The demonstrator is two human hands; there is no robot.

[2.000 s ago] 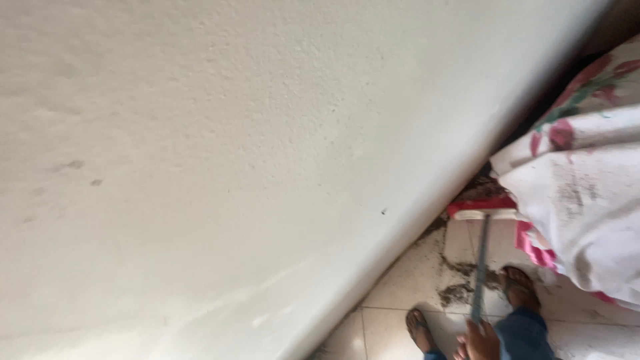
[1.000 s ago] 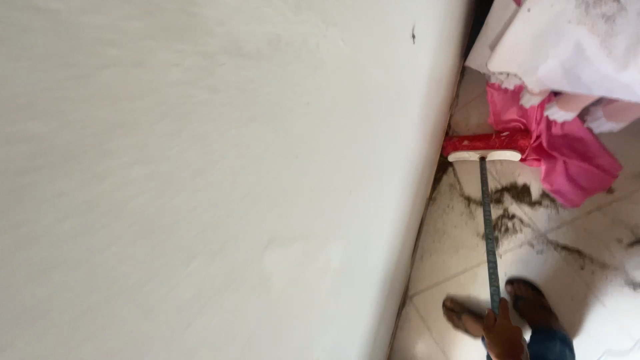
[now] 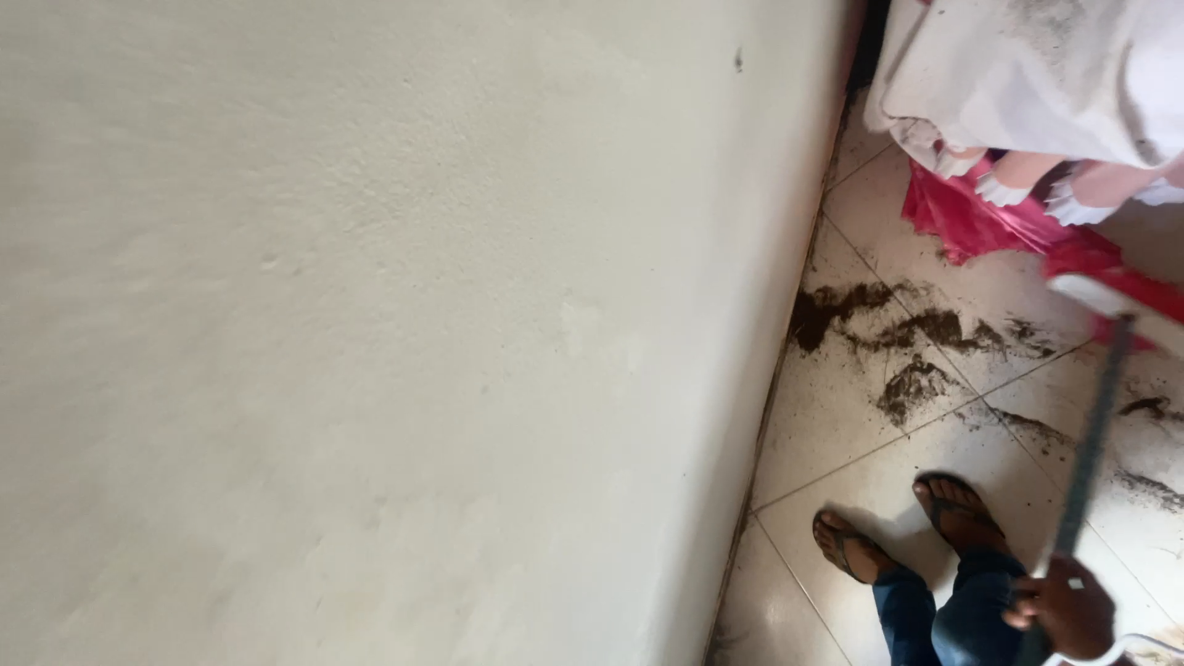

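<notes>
My right hand (image 3: pixel 1066 606) is closed around the dark handle (image 3: pixel 1093 444) of a long-handled floor tool, a broom or a squeegee; I cannot tell which. Its white-and-red head (image 3: pixel 1115 301) is blurred and lies at the right edge, against pink-red cloth (image 3: pixel 980 217). Dark, wet-looking dirt (image 3: pixel 934 328) is smeared over the pale floor tiles (image 3: pixel 860 462) between the wall and the tool. My left hand is out of view.
A pale wall (image 3: pixel 416 324) fills the left side. At top right hangs a stained white cloth (image 3: pixel 1027 83) with scalloped edging below. My feet in flip-flops (image 3: pixel 953 504) stand near the wall. A white curved thing (image 3: pixel 1142 640) shows at bottom right.
The tool's head has moved away from the wall to the right, and the dark dirt beside the wall now shows. The right hand has moved right with the handle.
</notes>
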